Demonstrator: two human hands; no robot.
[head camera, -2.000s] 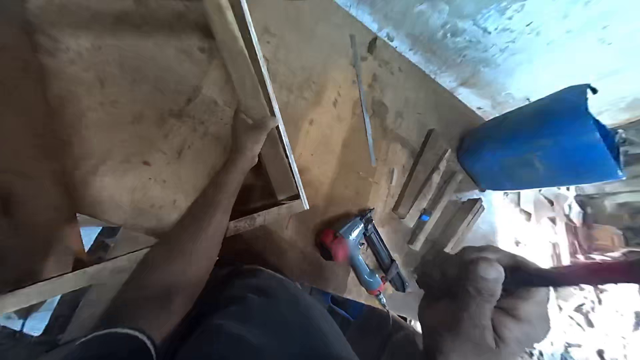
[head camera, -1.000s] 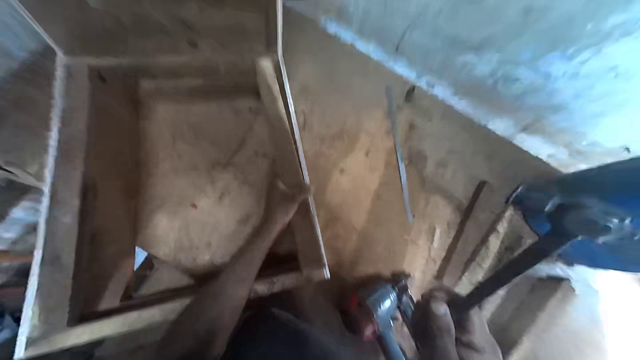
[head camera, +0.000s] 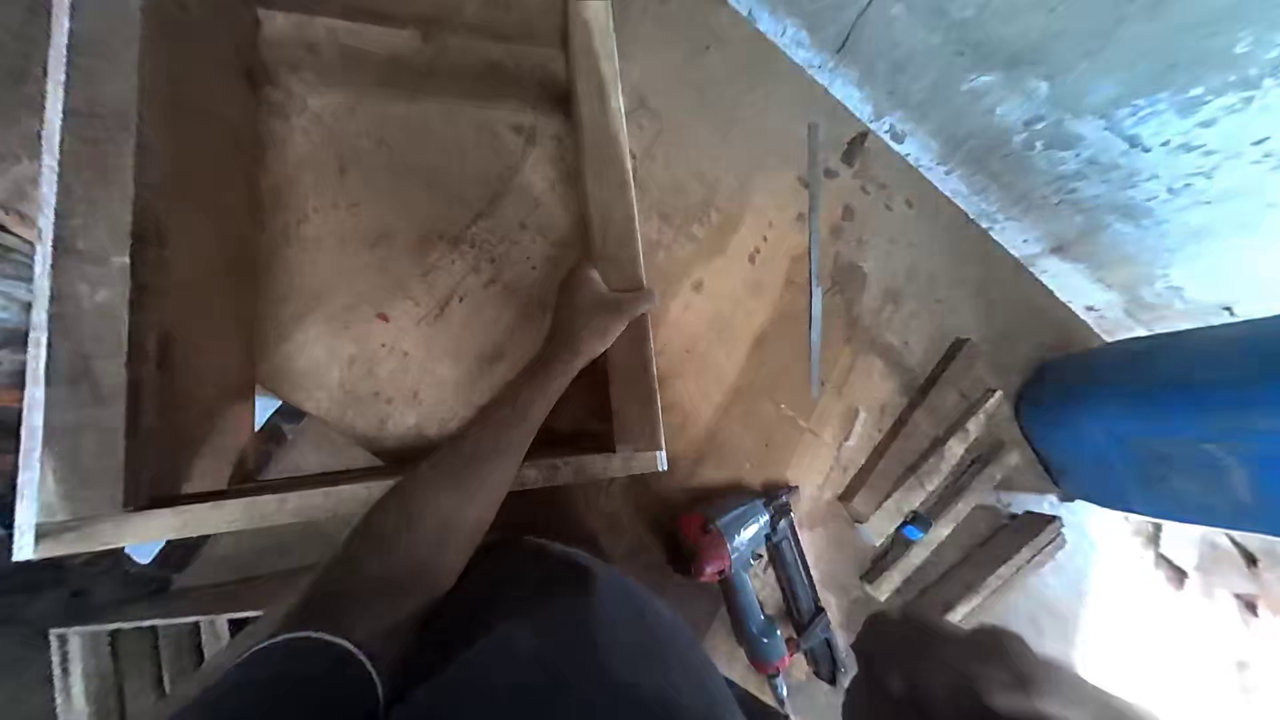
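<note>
My left hand (head camera: 603, 305) is closed around the right side rail of a wooden frame (head camera: 610, 170), its thumb over the rail's outer edge. The frame is a large open box of boards, and my left forearm crosses its near rail. At the bottom right edge my right hand (head camera: 950, 665) shows only as a dark blurred shape; what it holds cannot be seen. Between my hands, a grey and red pneumatic nail gun (head camera: 745, 570) lies on its side on the wooden surface, just left of my right hand.
Several short wood offcuts (head camera: 930, 440) lie on the right, with a small blue object (head camera: 914, 526) among them. Beyond them is a blue plastic barrel (head camera: 1160, 425). A thin metal strip (head camera: 815, 260) lies near the wall (head camera: 1060, 130). A slatted wooden piece (head camera: 135, 660) is at lower left.
My right hand, which held a hammer out toward the barrel one second ago, is lower at the frame's edge, and the hammer is out of sight. My left hand remains on the rail.
</note>
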